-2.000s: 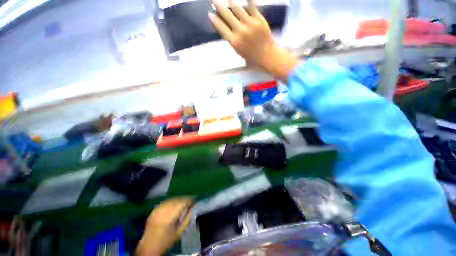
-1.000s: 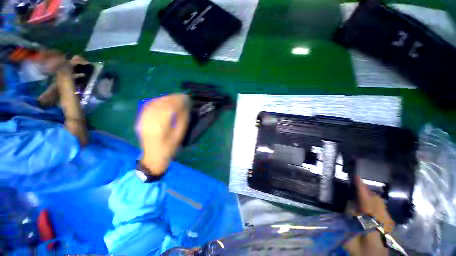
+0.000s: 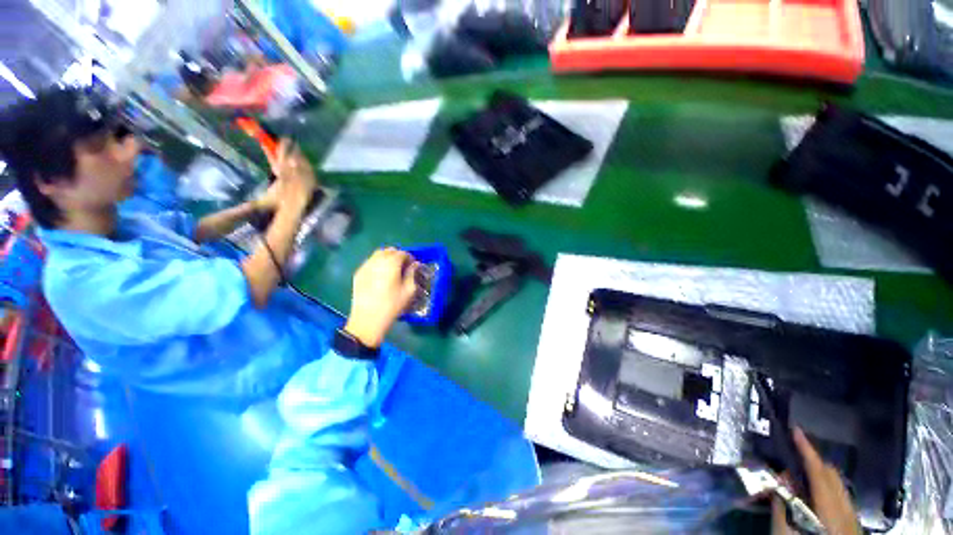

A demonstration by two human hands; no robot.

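Note:
A black plastic housing [image 3: 669, 392] lies open on a white foam sheet [image 3: 554, 355] at lower right. A silver strip [image 3: 733, 408] crosses its middle, between small white brackets [image 3: 710, 391]. My right hand [image 3: 826, 486] is over the housing's right part, cut off below, with a long dark tool [image 3: 775, 423] between its fingers. My left hand [image 3: 385, 293] has its fingertips in a blue parts bin [image 3: 439, 284] of small metal pins [image 3: 423, 288]; whether it pinches one is hidden.
Small black parts [image 3: 491, 277] lie beside the bin. Black housings [image 3: 519, 146] [image 3: 888, 183] lie on foam farther back. An orange-red tray [image 3: 711, 57] stands behind. Clear plastic [image 3: 930, 418] is at right, and glossy plastic [image 3: 606, 502] covers the bottom edge. Another person [image 3: 157, 261] works at left.
The view has swung down and left. My right hand, earlier raised to a dark panel above the bench, is down at the housing. My left hand is now clearly at the blue bin.

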